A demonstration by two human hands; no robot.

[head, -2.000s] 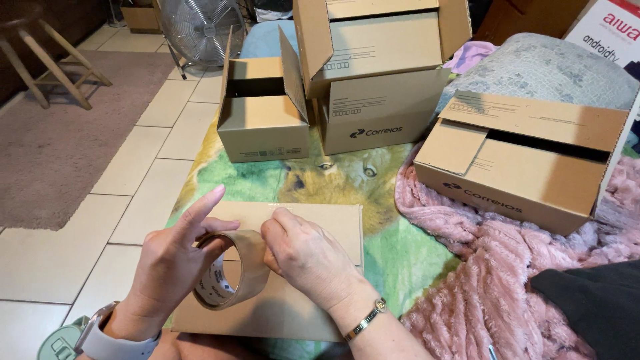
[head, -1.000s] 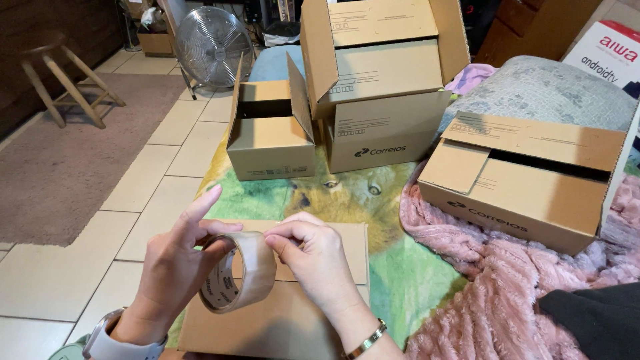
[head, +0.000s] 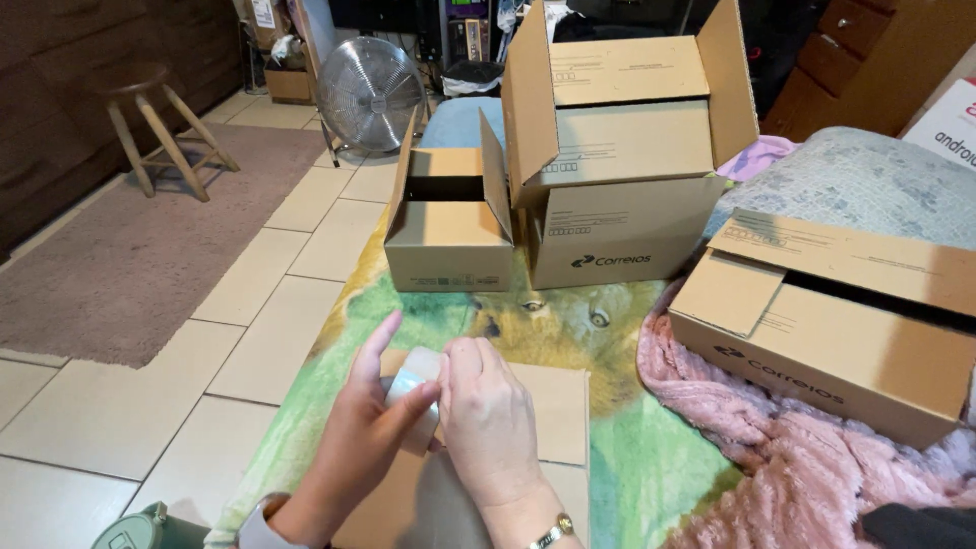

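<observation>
A roll of clear packing tape (head: pixel 418 385) is held upright on edge by my left hand (head: pixel 366 427), its thumb across the tape's outer face and its index finger raised. Bent fingers of my right hand (head: pixel 492 419) touch the right side of the roll; what they pinch is hidden. Beneath both hands lies a closed-flap cardboard box (head: pixel 553 488) on a green blanket with an animal print (head: pixel 656 435).
Beyond stand a small open cardboard box (head: pixel 450 263) and a larger open one (head: pixel 633 145) stacked on another carton (head: pixel 621 236). To the right, a partly open carton (head: pixel 808 366) rests by a pink fluffy blanket (head: pixel 793 473). A green lidded container (head: pixel 152 530) is at lower left.
The tape roll has been turned in my left hand, so its outer face shows instead of its hollow core. My right hand has closed in against it.
</observation>
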